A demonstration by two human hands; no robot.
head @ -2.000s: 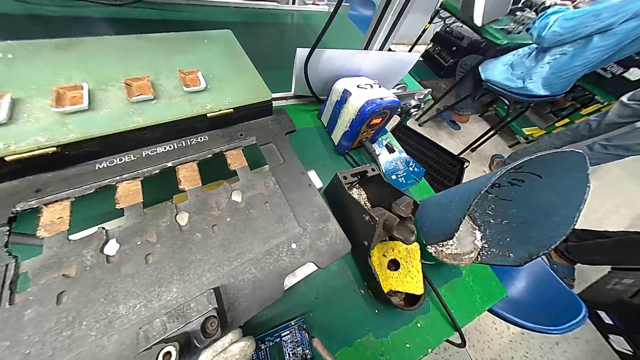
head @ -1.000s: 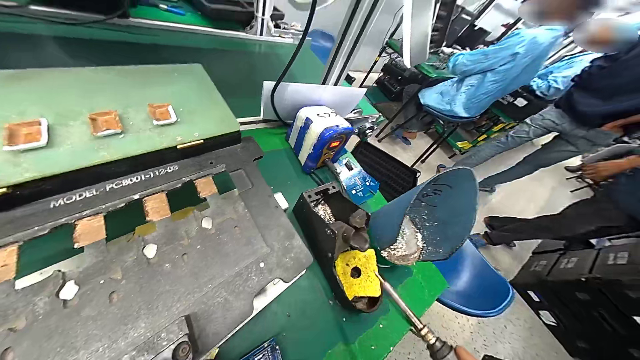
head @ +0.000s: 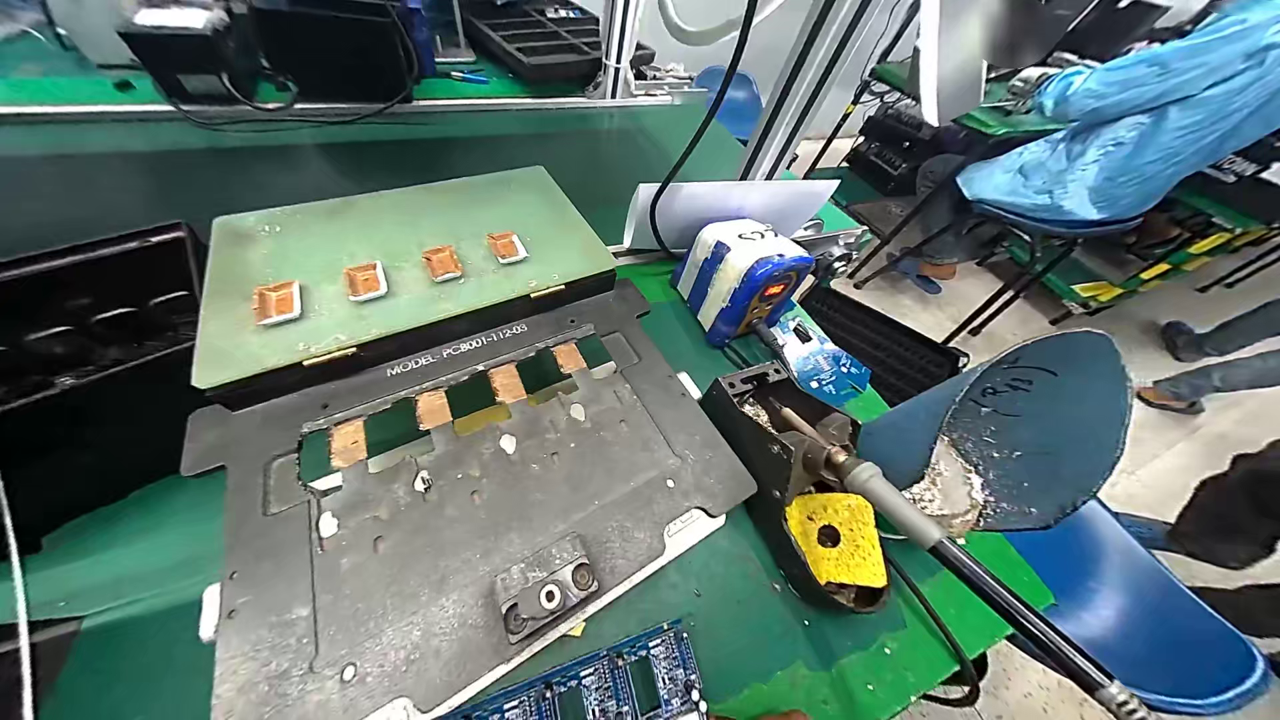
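Note:
At the bottom edge, a sliver of skin (head: 785, 715), seemingly my right hand, shows just right of a blue circuit board (head: 610, 680); whether it touches the board is hidden. My left hand is out of view. The soldering iron (head: 890, 505) rests with its tip in the black iron stand (head: 765, 480), its handle slanting down to the right, with no hand on it. A yellow sponge (head: 838, 538) with a hole lies in the stand's front. Left of it is a dark fixture plate (head: 540, 490) with a row of openings and a metal block (head: 548, 588).
A green-topped lid (head: 400, 270) with several small pads stands behind the plate. Beyond the stand are a blue-and-white soldering station (head: 745, 280) and another circuit board (head: 820, 360). A blue scoop-like sheet (head: 1040, 430) and chair (head: 1150, 610) are right. A seated person (head: 1130, 150) is behind.
One second ago a hand held the iron's handle in front of the stand; now the iron sits in the stand with no hand on it. More of the blue board shows. The view has shifted.

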